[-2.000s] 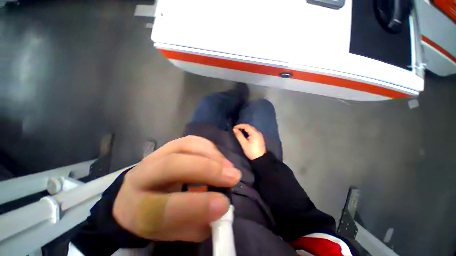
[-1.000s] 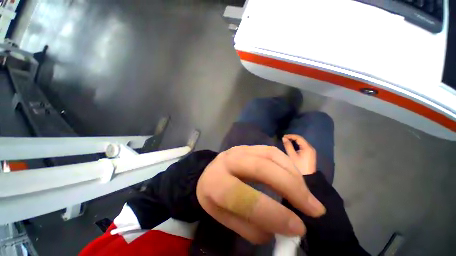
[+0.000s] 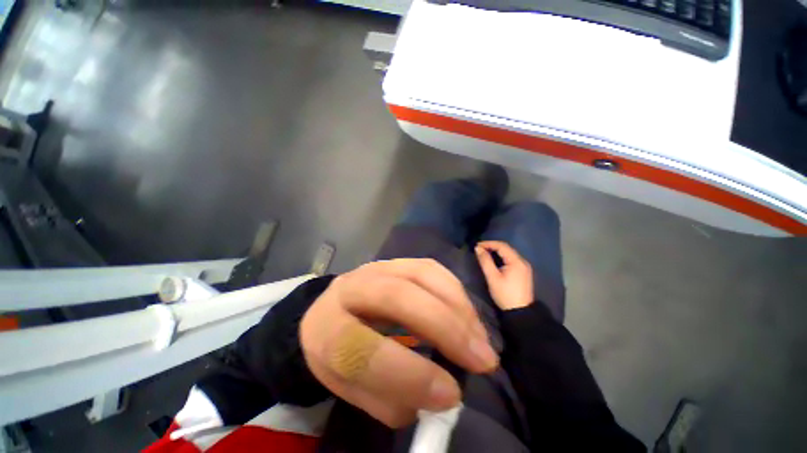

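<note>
My left hand (image 3: 398, 341) is large in the foreground, close to the camera, with a tan plaster on one finger. It is closed on a small white stick-shaped item (image 3: 434, 431); the white end shows below the fingertips and runs out at the bottom edge. The rest of the item is hidden or cut off. My right hand (image 3: 509, 276) is small, further down, resting on my lap with loosely curled fingers and a gap by the thumb. Nothing shows in it.
A white console shelf (image 3: 549, 84) with an orange stripe and round lock is ahead, bearing a keyboard (image 3: 672, 18) and a black pad (image 3: 765, 97) with a mouse. White metal tubes (image 3: 80, 341) are at left; a dark metal foot (image 3: 680, 425) is at lower right.
The view swung right, then slightly left, bringing keyboard and tubes in at different places. My left hand keeps the white-ended item near the bottom edge. My right hand stays on my lap.
</note>
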